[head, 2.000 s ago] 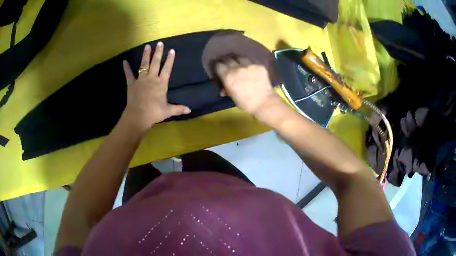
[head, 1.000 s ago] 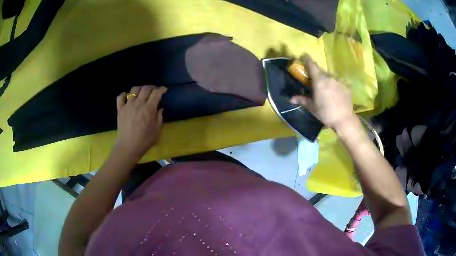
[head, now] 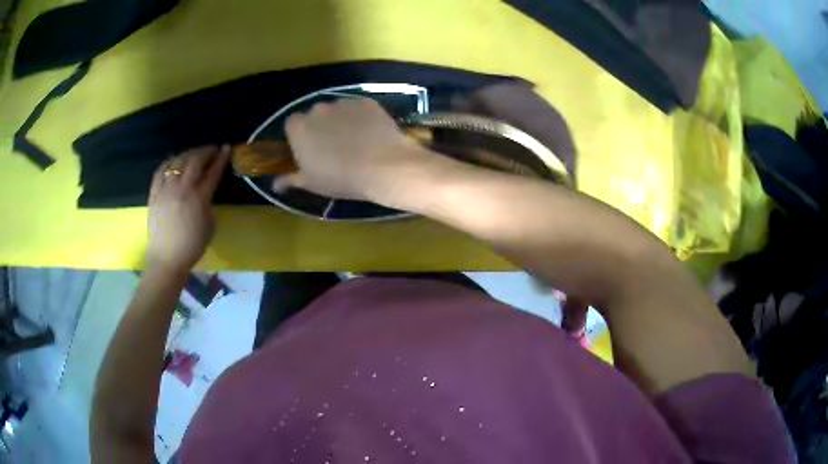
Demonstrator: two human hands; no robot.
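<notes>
A long black sleeve panel (head: 127, 154) lies crosswise on the yellow cover, its wide end with a brownish patch (head: 543, 116) at the right. The steam iron (head: 329, 209) rests flat on the panel's middle, its rounded pale rim showing. My right hand (head: 340, 149) is closed round the iron's orange-brown handle (head: 263, 159); my forearm hides part of the patch. My left hand (head: 182, 204) lies on the panel's near edge, left of the handle's end, fingers bent and close together. Whether it pinches the cloth cannot be told.
Yellow cover (head: 427, 254) is bunched at the right. Stacked dark panels (head: 635, 50) lie at the far right. Another black piece (head: 77, 41) and a bent black strip (head: 41, 118) lie at the left. The steam hose (head: 508, 136) arcs over the panel. A dark heap (head: 785, 272) is beyond the right edge.
My right hand took the iron's handle and brought the iron left from beside the patch onto the panel. My left hand moved left along the near edge.
</notes>
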